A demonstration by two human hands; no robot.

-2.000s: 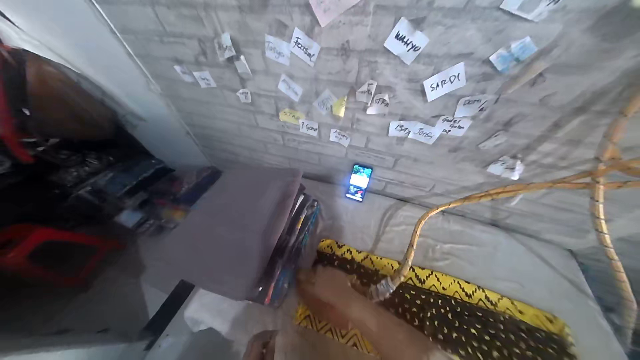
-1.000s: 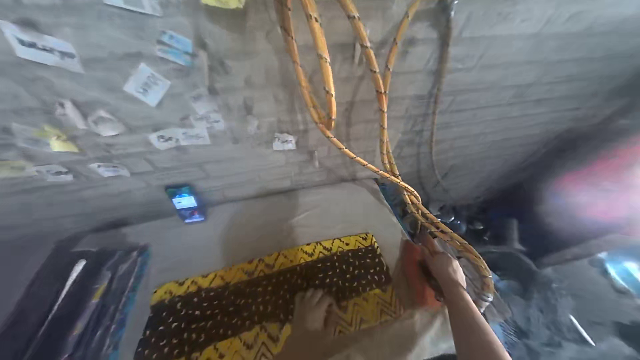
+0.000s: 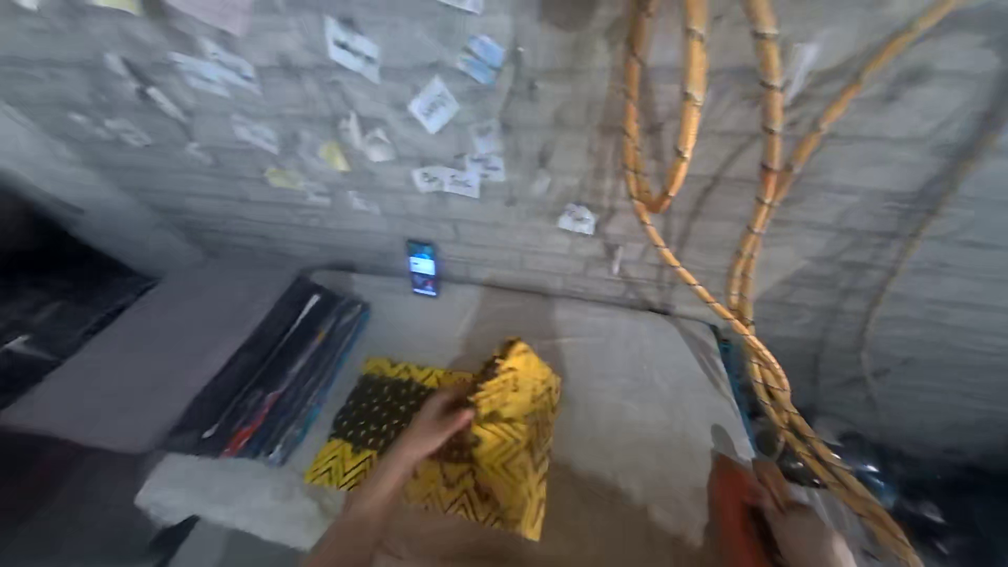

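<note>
A yellow and dark patterned cloth (image 3: 378, 409) lies on the pale padded table cover, its right part (image 3: 516, 425) raised and folded back leftward. My left hand (image 3: 445, 421) grips the cloth at the fold, fingers partly hidden by it. At the lower right, my right hand (image 3: 795, 516) is closed around the dark handle of a red-orange tool (image 3: 732, 500), which looks like a clothes iron; both are blurred. The tool stands by the table's right edge, apart from the cloth.
Folded dark fabrics in clear bags (image 3: 291, 374) lie left of the cloth. A lit phone (image 3: 422, 269) leans on the block wall behind. Wrapped orange cords (image 3: 756, 228) hang down at right, past the table edge. A grey padded surface (image 3: 150, 346) adjoins at left.
My left hand lay on the flat cloth one second ago; now it holds the cloth, whose right part is up and folded over. My right hand stays at the red-orange tool.
</note>
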